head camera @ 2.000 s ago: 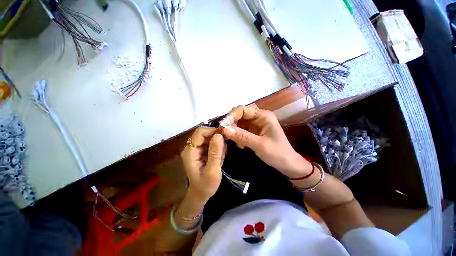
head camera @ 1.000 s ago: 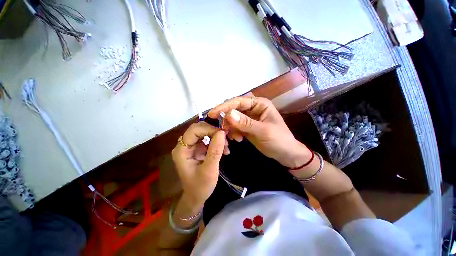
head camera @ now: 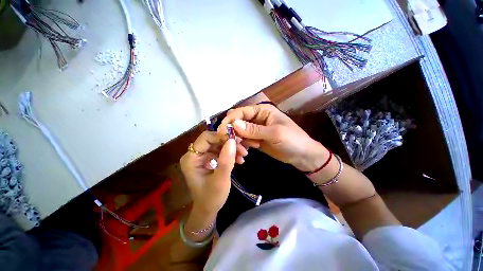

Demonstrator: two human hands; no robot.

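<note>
My left hand [head camera: 207,168] and my right hand [head camera: 267,133] meet over my lap at the table edge. Between their fingertips is a tiny white connector housing [head camera: 230,127] with thin dark and coloured wire leads [head camera: 231,135] below it. Another small white piece [head camera: 213,164] lies against the fingers of my left hand. A white cable [head camera: 184,74] runs down the table to my hands. More leads with a white connector [head camera: 258,200] hang below my hands against the dark cloth. The fingers hide the exact grip on the leads.
A cable bundle [head camera: 318,45] lies at the right of the table [head camera: 153,119]. Loose housings [head camera: 108,61] lie beside a curved cable [head camera: 128,26]. Another cable [head camera: 58,148] hangs over the left edge. A box with harnesses [head camera: 370,132] is lower right; a red stool [head camera: 145,217] is below.
The hands have shifted slightly, and the white housing now shows between the fingertips with leads below it. A white piece has appeared at my left fingers. The table view has slid up and left.
</note>
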